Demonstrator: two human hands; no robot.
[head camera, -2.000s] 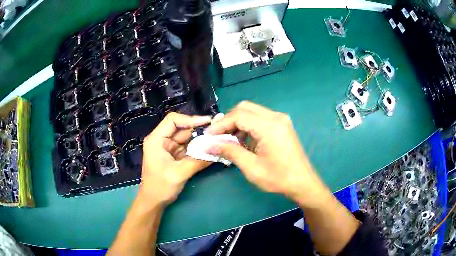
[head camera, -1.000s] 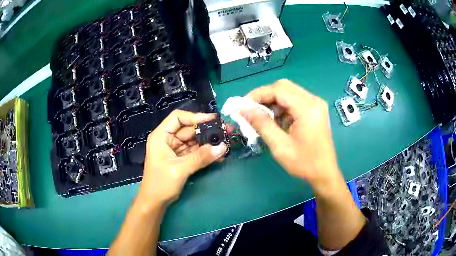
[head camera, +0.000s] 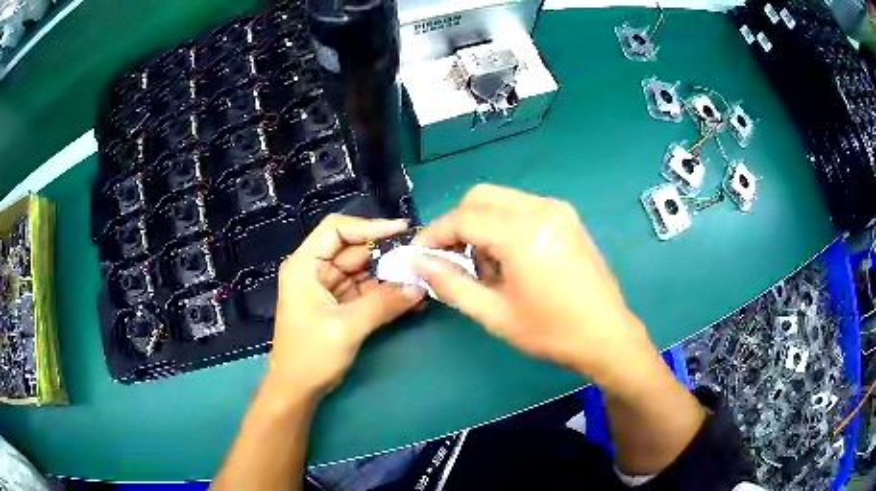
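Note:
My left hand (head camera: 331, 288) holds a small dark circuit board (head camera: 384, 246) by its edges in front of the tray. Most of the board is hidden by a white cloth or paper (head camera: 408, 266) and my fingers. My right hand (head camera: 523, 273) pinches the white cloth and presses it on the board. The electric screwdriver (head camera: 360, 86), a thick black cylinder, hangs upright just behind my hands. Its tip is not clearly visible.
A black blister tray (head camera: 245, 230) with modules lies left. The screw feeder (head camera: 437, 129) stands behind. Several clear-framed wired parts (head camera: 669, 206) lie right. A blue bin (head camera: 848, 316) is lower right, stacked black trays (head camera: 807, 125) far right, a yellow box (head camera: 45, 297) far left.
One second ago the cloth was off the board, to its right. My right hand has moved left and brought it over the board. The screwdriver shows more fully behind my hands.

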